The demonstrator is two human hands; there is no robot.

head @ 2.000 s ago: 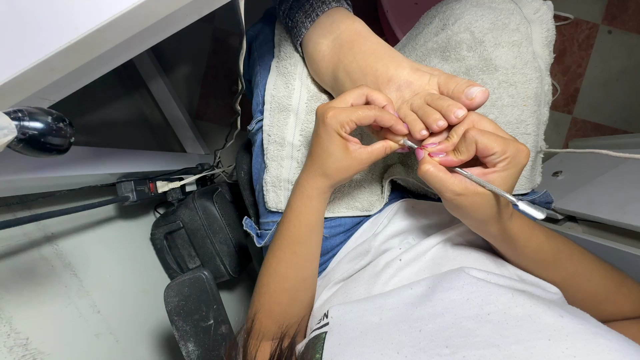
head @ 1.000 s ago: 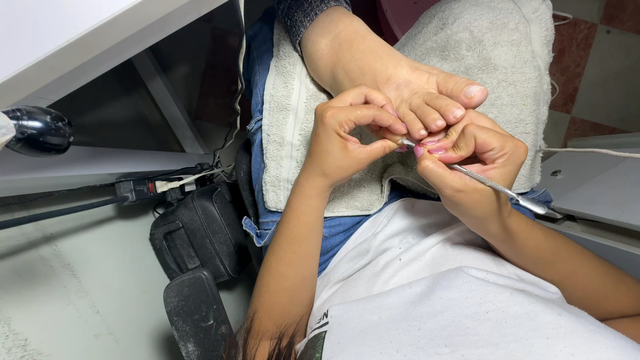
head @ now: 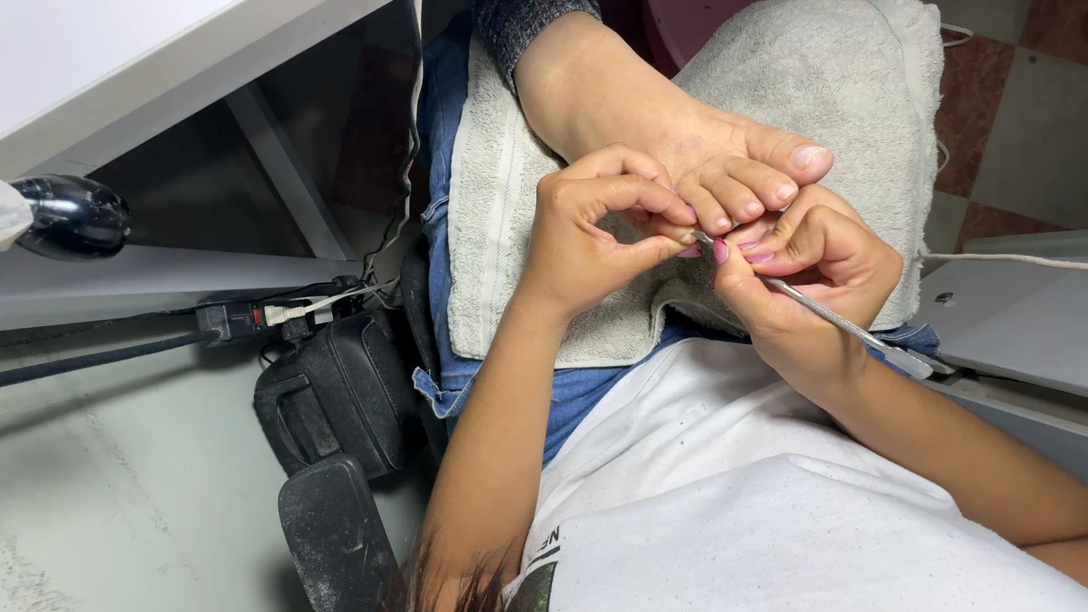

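Another person's bare foot (head: 646, 110) rests on a grey towel (head: 850, 93) spread over my lap. My right hand (head: 807, 263) holds a metal cuticle pusher (head: 837, 319) with a knurled handle; its small tip is by the outer toes and its broad flat end points down to the right. My left hand (head: 612, 221) is beside the little toe, thumb and forefinger pinched together near the tool's tip. Whether they grip the tip, the toe or something small cannot be told. The little toe is largely hidden by my fingers.
At the upper left is a white table (head: 170, 76) with a glossy black rounded object (head: 76, 217) near its edge. Below are a power strip (head: 229, 321) with cords, a black case (head: 340, 395) and a black padded armrest (head: 336, 527). A white drawer unit (head: 1011, 306) stands at the right.
The far end of the metal tool has shifted and turned slightly in my right hand. My left hand keeps its place by the toes.
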